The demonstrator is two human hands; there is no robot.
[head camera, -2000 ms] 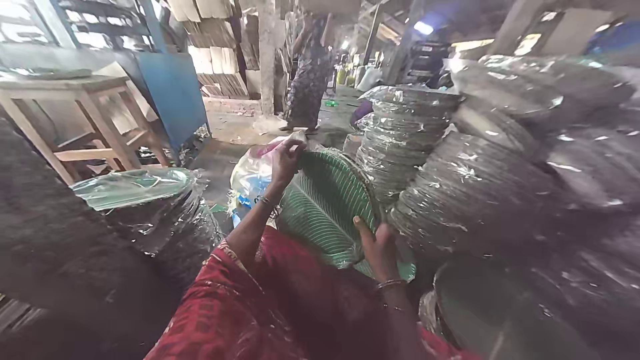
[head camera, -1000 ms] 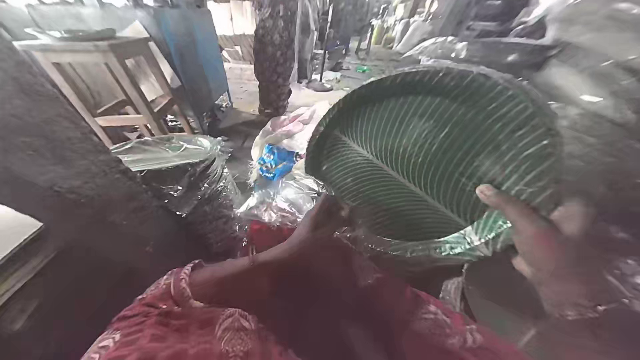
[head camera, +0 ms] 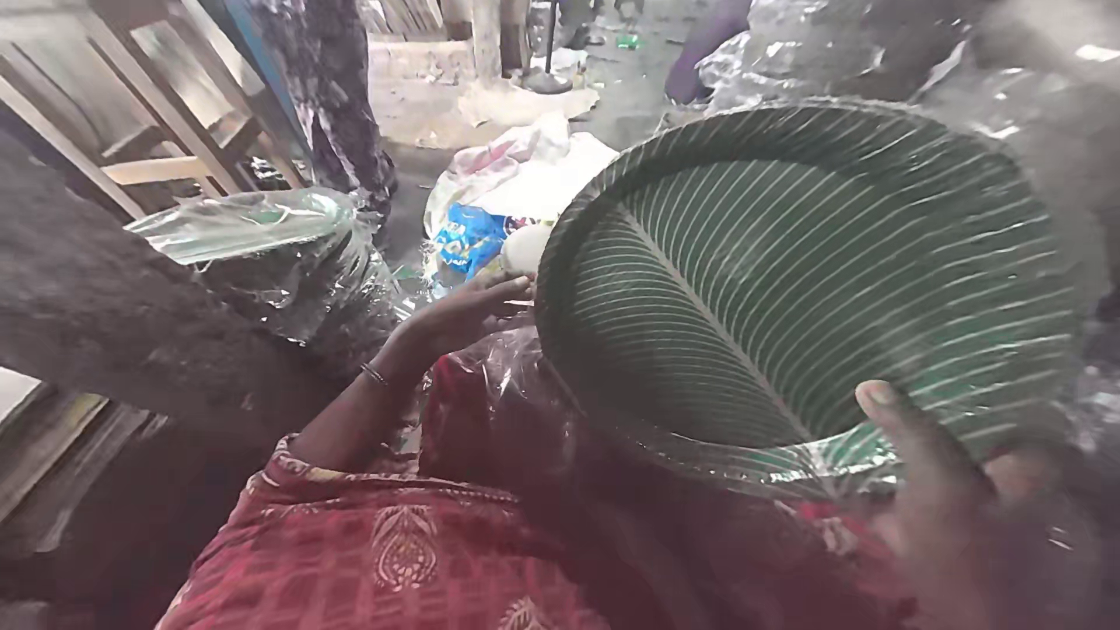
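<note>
A stack of round green plates with a leaf-vein pattern [head camera: 744, 297], in clear plastic film, fills the right half of the view, tilted toward me. My right hand [head camera: 954, 490] grips its lower right rim, the thumb lying over the top face. My left hand [head camera: 464, 315] is at the stack's left edge, fingers stretched toward the rim; whether it touches is unclear. Just beyond those fingers is a white round object [head camera: 528, 249], partly hidden by the stack. Clear plastic film [head camera: 516, 359] hangs below the left hand, over my red patterned garment.
A plastic-wrapped stack of plates [head camera: 254, 227] stands at the left, near a wooden stool [head camera: 157, 166]. Ahead lie a white sack [head camera: 516, 171] and a blue printed packet [head camera: 468, 236]. A person in patterned clothing [head camera: 337, 96] stands beyond. More wrapped stacks [head camera: 814, 52] rise at the back right.
My left hand has moved from below the plate stack to its left edge. The right hand still holds the lower right rim. The white round object now shows beside the stack.
</note>
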